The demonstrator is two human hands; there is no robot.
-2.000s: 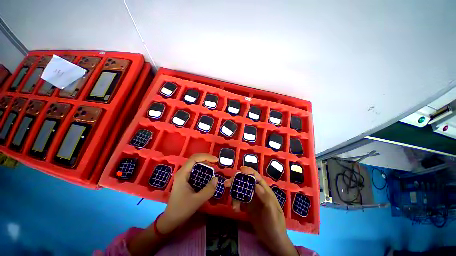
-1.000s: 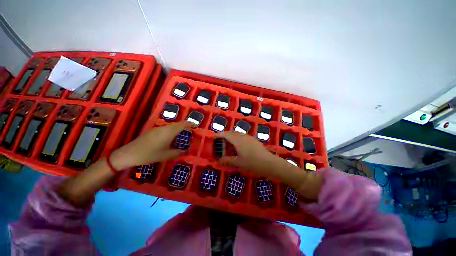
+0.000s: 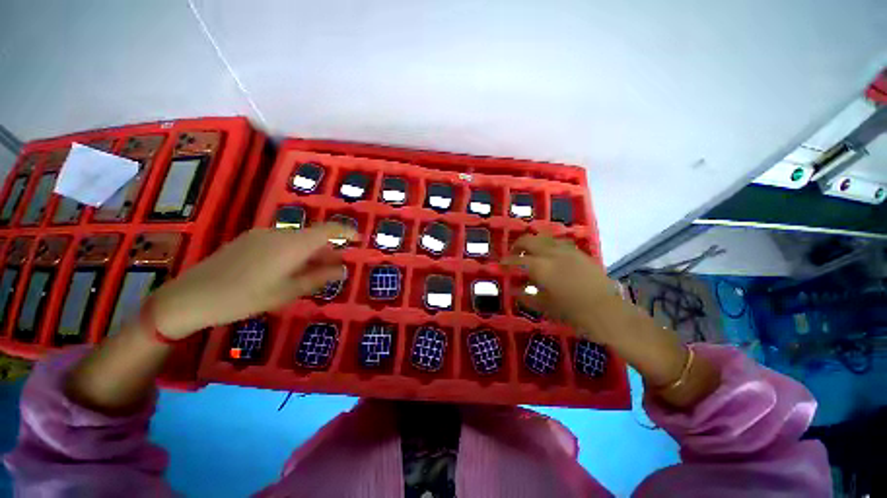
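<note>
The red blister tray [image 3: 408, 387] holds rows of dark smartwatch units. Far units, such as this one [image 3: 439, 196], show half-white screens; near units, such as this one [image 3: 429, 348], show pale grids. My left hand [image 3: 248, 277] is over the tray's left side, fingers apart around the second and third rows, with no unit seen in it. A grid-screen unit [image 3: 385, 282] sits in the third row beside it. My right hand [image 3: 569, 282] is over the right side, fingertips at the second row. The hand hides what is under its fingers. Part of a lit unit [image 3: 531, 289] shows beside it.
A second red tray [image 3: 226, 165] at left holds larger copper-brown and black device assemblies [image 3: 178, 187] and a white paper slip [image 3: 95, 175]. A white panel [image 3: 467, 78] rises behind. Cables [image 3: 686, 297] and a green-topped bench [image 3: 778, 209] are at right.
The two grid-screen units held earlier now lie in third-row pockets. My hands have moved apart, the left one leftward and the right one rightward. The view has shifted slightly.
</note>
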